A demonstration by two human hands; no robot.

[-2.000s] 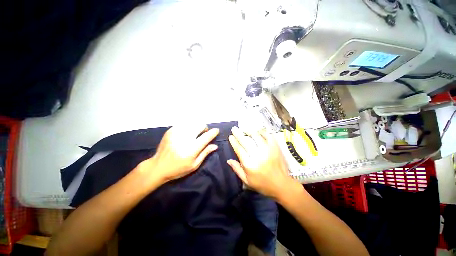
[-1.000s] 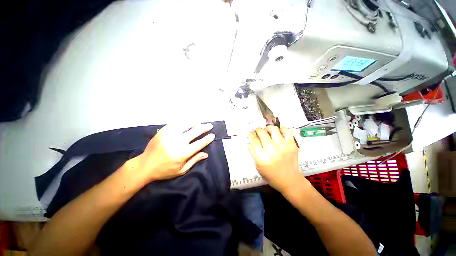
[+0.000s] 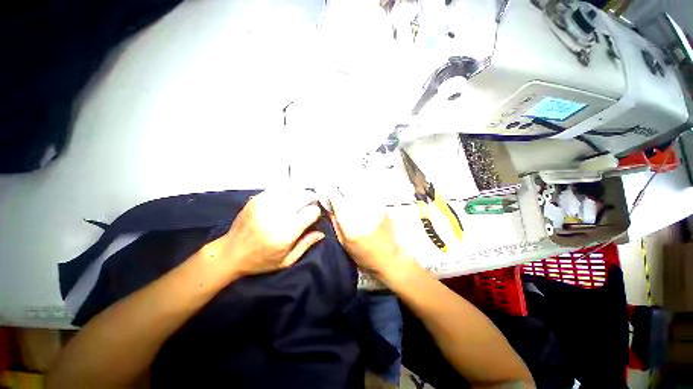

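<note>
The dark navy trousers (image 3: 281, 319) lie over the table's front edge and hang down towards my lap, with the waistband (image 3: 182, 209) stretched along the table to the left. My left hand (image 3: 275, 230) presses and holds the waistband near its right end. My right hand (image 3: 363, 228) is at that same end, fingertips close to my left fingertips and pinching the cloth edge. Glare and the fingers hide whether a small part is between them. The yellow-and-black pliers (image 3: 435, 209) lie to the right of my right hand.
Green thread snips (image 3: 488, 206) lie beside the pliers. The tray of metal fasteners (image 3: 480, 163) is under the white sewing machine (image 3: 558, 76). An accessories box (image 3: 583, 209) stands at right, above a red basket (image 3: 574, 267). Dark garments (image 3: 45, 83) are piled at upper left.
My right hand was flat on the cloth, then moved right over the pliers, and is now back at the waistband end. The pliers are uncovered again. My left hand stayed on the waistband.
</note>
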